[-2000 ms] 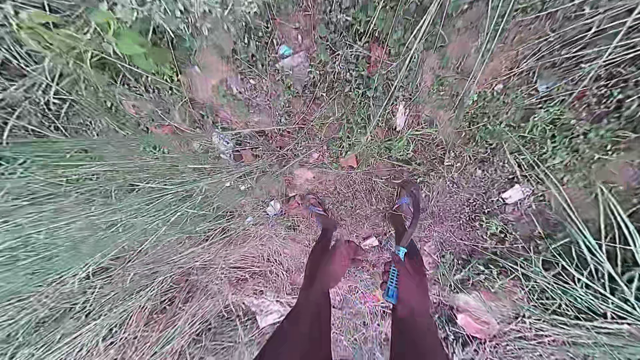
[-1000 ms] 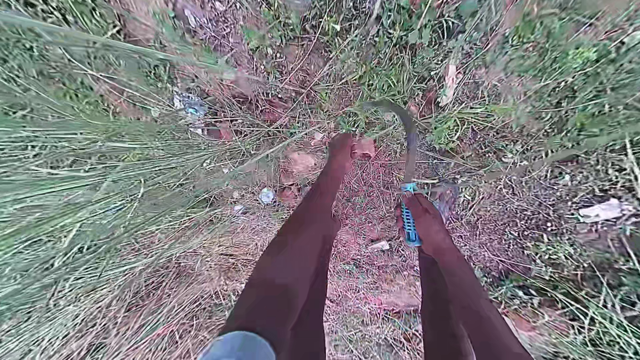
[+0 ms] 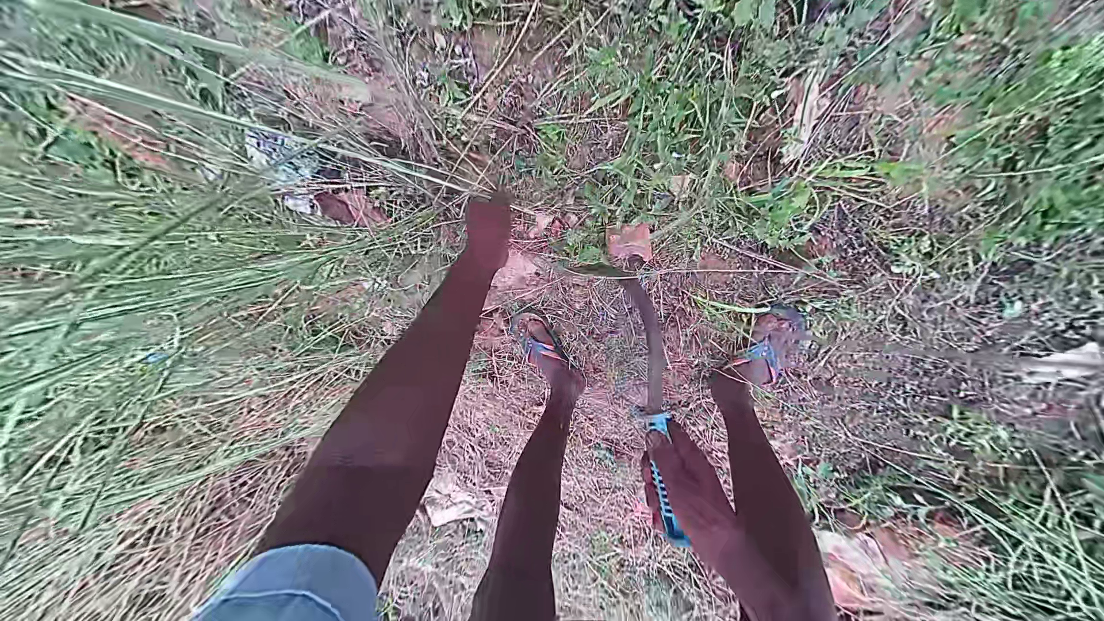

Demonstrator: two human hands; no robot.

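My right hand (image 3: 690, 483) is closed around the blue handle of a sickle (image 3: 653, 345), low and right of centre, between and above my feet. The dark curved blade points forward, its tip bending left near a reddish brick piece (image 3: 630, 242). My left hand (image 3: 489, 226) reaches forward, left of the blade, at the base of long green grass stalks (image 3: 259, 129) that fan out to the left. Its fingers are curled and seem to be around some stalks, though they are mostly hidden.
My feet in thong sandals (image 3: 543, 349) stand on dry cut-looking grass. Crumpled litter (image 3: 280, 159) lies at the upper left, a pale scrap (image 3: 453, 504) lower down. Pale pieces (image 3: 849, 565) lie at the lower right, and leafy weeds (image 3: 690, 103) grow ahead.
My left hand has moved forward from near my legs, then to the left, away from the brick piece. The sickle, lately held farther forward, has come back toward my legs.
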